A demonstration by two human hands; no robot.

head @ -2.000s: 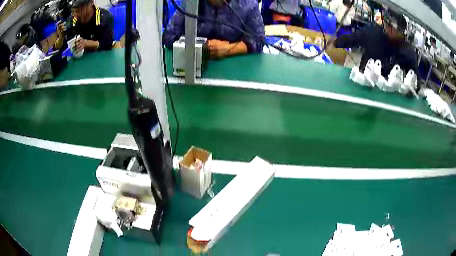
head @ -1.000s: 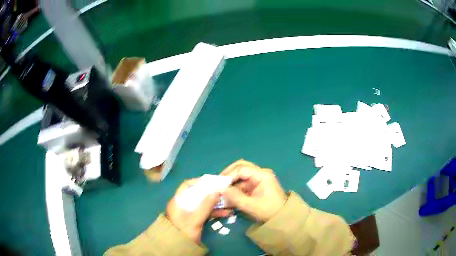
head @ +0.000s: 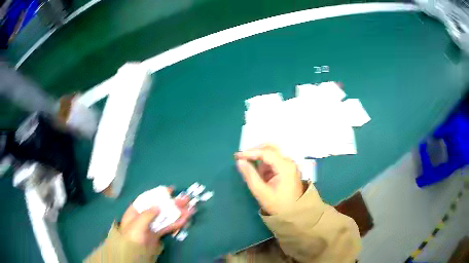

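My left hand (head: 141,223) holds a stack of white cards (head: 159,205) at the lower left, thumb on top. Several tiny white pieces (head: 195,192) lie beside its fingertips. My right hand (head: 272,177) is at the near left edge of a loose pile of white cards (head: 308,123). Its thumb and index fingertips are close together. No card shows clearly between them, and blur hides whether something small is held. The hand covers part of the pile.
A long white carton (head: 121,126) lies left of centre. A blurred small open carton (head: 79,115), a dark boxed unit (head: 49,149) and a second long white box (head: 43,221) are further left. Two tiny pieces (head: 321,69) lie behind the pile. A blue stool (head: 445,146) stands right.
The view has swung right and tilted. My hands were together at the card stack; now they are apart, the right one moved to the card pile, the left one keeping the stack.
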